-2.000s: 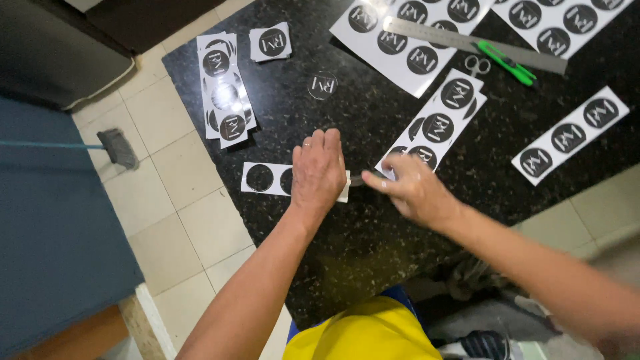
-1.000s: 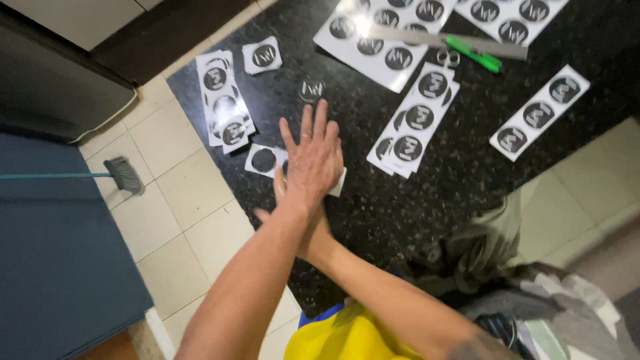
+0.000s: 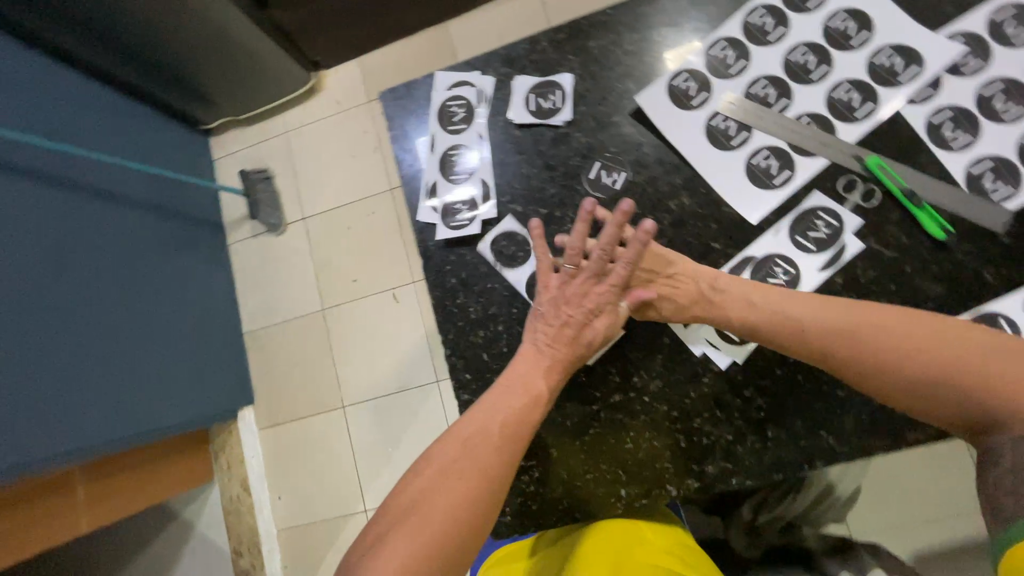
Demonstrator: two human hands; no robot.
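My left hand [image 3: 580, 288], a ring on one finger, has its fingers spread over a white strip [image 3: 498, 250] with round black areas or holes. Partly beneath it, my right hand [image 3: 668, 276] reaches in from the right with extended fingers; what its palm touches is hidden. Just beyond my fingertips lies a clear round piece [image 3: 606, 176] bearing a white logo. Strips of round black stickers [image 3: 458, 160] are stacked at the left edge of the counter, beside a small pile of square-cut stickers [image 3: 542, 100]. Another stack of sticker strips [image 3: 816, 232] lies partly under my right forearm.
Large sticker sheets [image 3: 808, 104] lie at the back right. On and beside them are a steel ruler [image 3: 800, 132], a green utility knife [image 3: 908, 196] and scissors [image 3: 858, 192]. The black speckled stone counter [image 3: 608, 448] ends at the left above a tiled floor, where a broom [image 3: 262, 200] stands.
Two seconds ago my hands were apart over the strip, left fingers bunched. My left hand has spread its fingers, and my right hand has moved in against it.
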